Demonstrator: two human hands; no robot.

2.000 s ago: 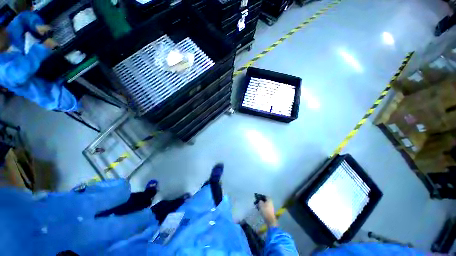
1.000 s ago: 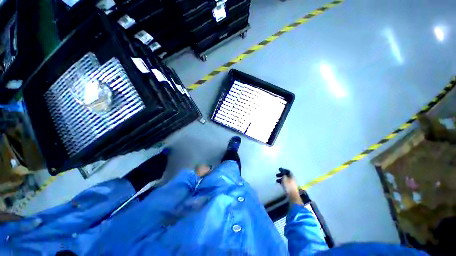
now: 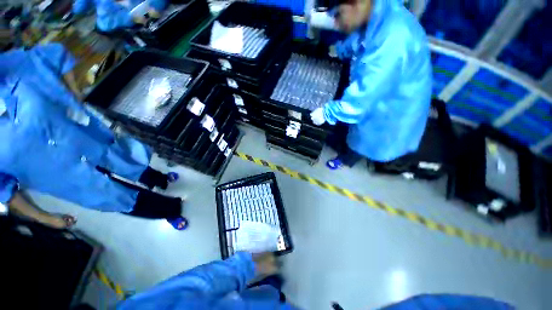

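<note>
A black crate [image 3: 288, 233] stands on the floor in front of me, with silver-white bars in close parallel rows. A pale, blurred patch [image 3: 257, 236] covers the bars at its near end. My left hand [image 3: 266, 264], blurred, is at the crate's near edge, below the pale patch. Its fingers cannot be made out, nor whether it holds anything. My right hand is cut off by the bottom edge; only a small dark tip, perhaps a covered fingertip, shows there.
Stacked black crates [image 3: 212, 130] with white labels and silver parts stand beyond. A person in a blue smock [image 3: 393, 85] leans over one stack; another blue smock [image 3: 54, 139] is at left. A dark bin [image 3: 91, 260] is lower left. Yellow-black tape [image 3: 387, 209] crosses the floor.
The view has swung up and left, bringing the person at the stacks into view. My left hand has moved to the crate's near edge. My right hand has almost left the picture.
</note>
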